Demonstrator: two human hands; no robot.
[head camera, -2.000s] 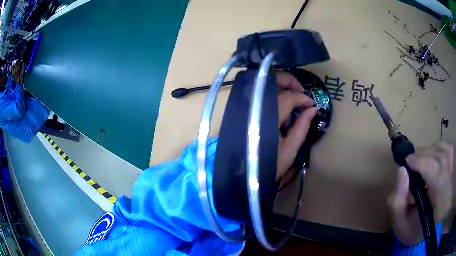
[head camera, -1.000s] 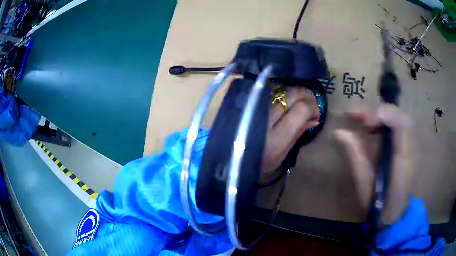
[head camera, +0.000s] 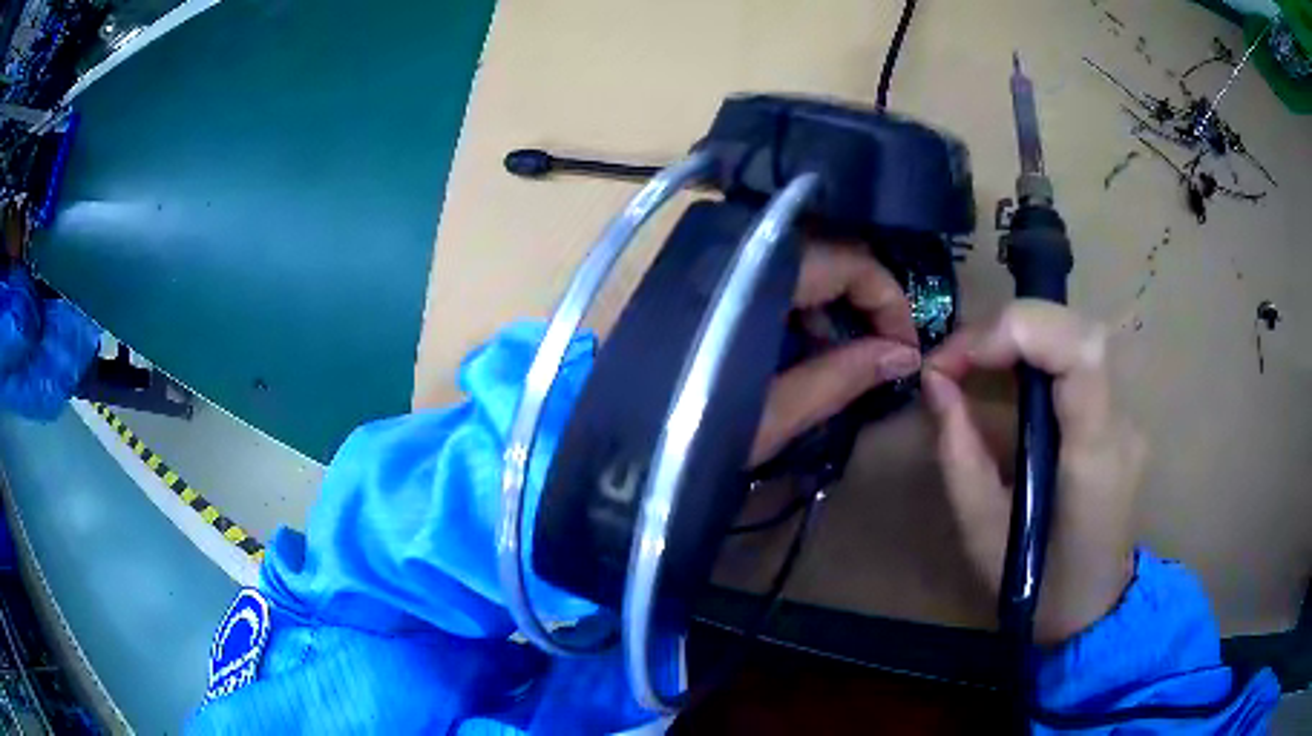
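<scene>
The headset stands in the centre, its black headband pad (head camera: 655, 388) and two silvery tubes (head camera: 695, 367) over my left wrist. My left hand (head camera: 849, 338) reaches under the headband to the open earcup, thumb and finger close together beside the green circuit board (head camera: 932, 305). My right hand (head camera: 1058, 431) holds the soldering iron (head camera: 1039, 259) upright against the palm, its tip pointing away from me. Its thumb and index fingertips meet near my left fingertips at the earcup edge. Whether something thin is pinched there cannot be made out.
The boom microphone (head camera: 530, 163) sticks out left over the cardboard sheet (head camera: 806, 51). Small leaded components (head camera: 1197, 132) lie at the upper right, by a green solder spool (head camera: 1285, 61). A black cable (head camera: 896, 55) runs to the far edge. Another person's blue sleeve (head camera: 43, 345) shows at far left.
My right hand has moved left to the earcup, fingertips now meeting by my left fingers. The iron has swung from pointing at the cardboard to upright. The headset has shifted and tilted slightly.
</scene>
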